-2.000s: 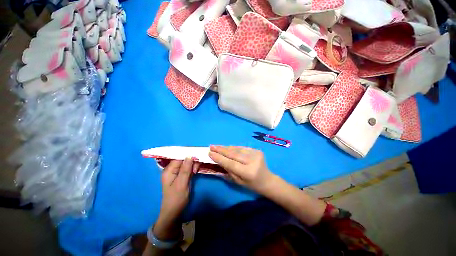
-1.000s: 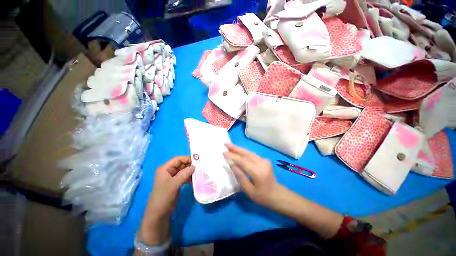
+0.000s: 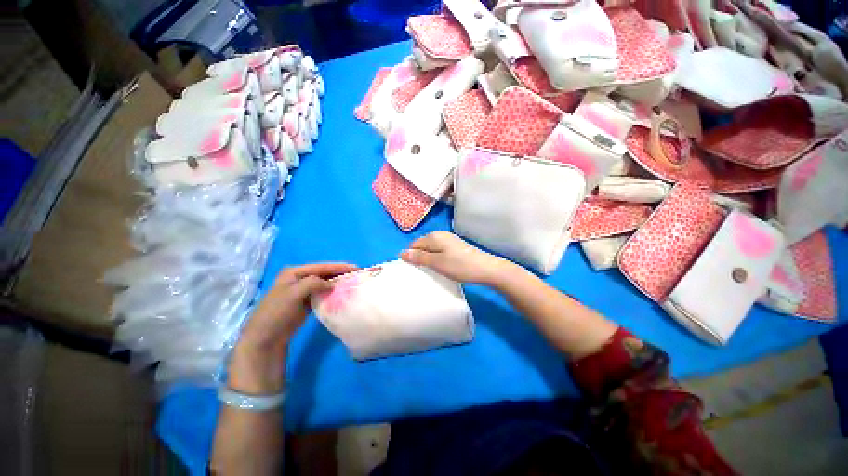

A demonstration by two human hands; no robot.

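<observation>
An off-white flap pouch (image 3: 400, 311) with a pink flower print is held just above the blue cloth in front of me. Its small reddish ring shows at the top edge. My left hand (image 3: 290, 307) grips the upper left corner, thumb and fingers on the edge. My right hand (image 3: 451, 256) holds the top edge near the right, fingertips at the rim. The pouch's far side and its inside are hidden. The thread snips are not visible; my right forearm crosses near where they lay.
A loose heap of pouches (image 3: 521, 204), many open with coral lining, fills the back right. Closed pouches (image 3: 200, 144) stand in overlapping rows at the left, behind clear plastic bags (image 3: 191, 279). A brown carton (image 3: 79, 232) is at the far left. Blue cloth (image 3: 339, 200) lies between.
The pouch has turned from upright to lying sideways, its ring now at the top. My right hand has moved up to its top edge, and my left hand to its left corner.
</observation>
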